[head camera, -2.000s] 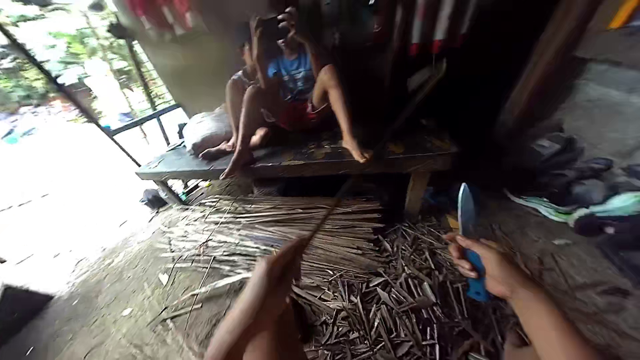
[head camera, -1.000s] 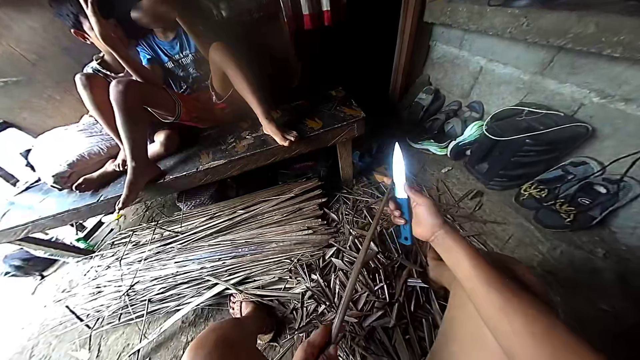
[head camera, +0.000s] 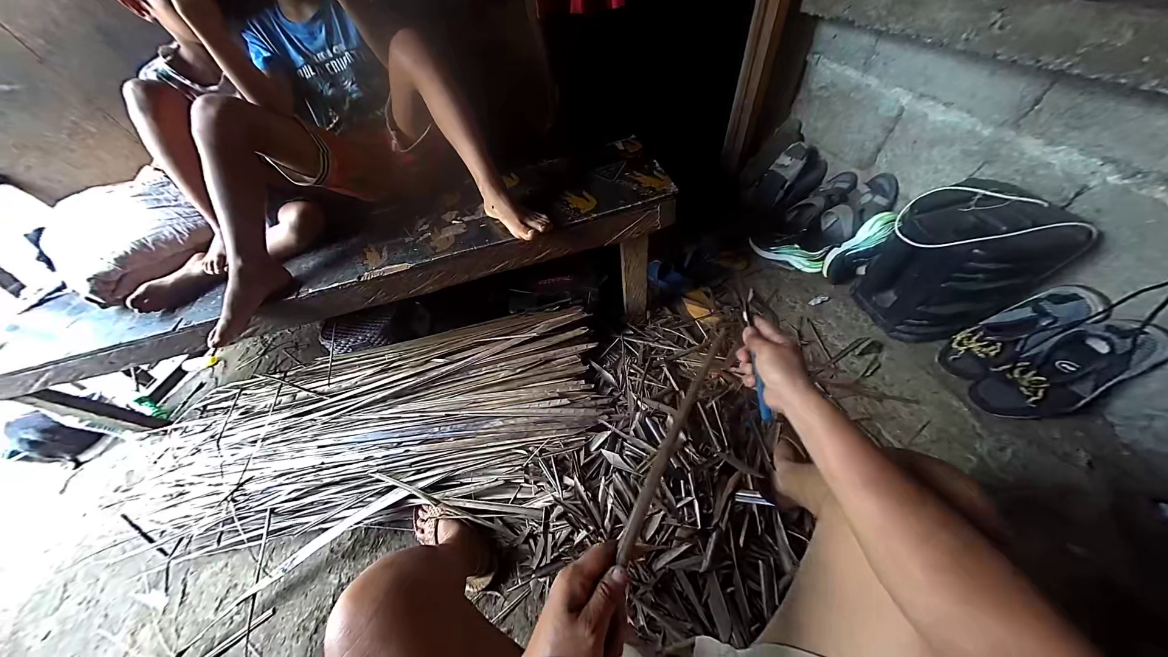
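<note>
My left hand, low in the middle, grips the near end of a long brown plant stalk that slants up and away to the right. Beyond it my right hand is closed on the blue handle of a knife; the blade is seen nearly edge-on, close to the stalk's far end. Whether blade and stalk touch, I cannot tell. Below the stalk lies a heap of short brown cuttings. Left of that heap, long thin split strips are spread in a thick layer on the ground.
A wooden bench stands behind the strips, with people sitting on it beside a pale sack. Along the block wall at right are sandals, a black bag and dark shoes. My knees frame the cuttings.
The knife, upright with its blade clear in the earlier frames, is now tilted away near the stalk's far end. The view swung right and down from the first frame.
</note>
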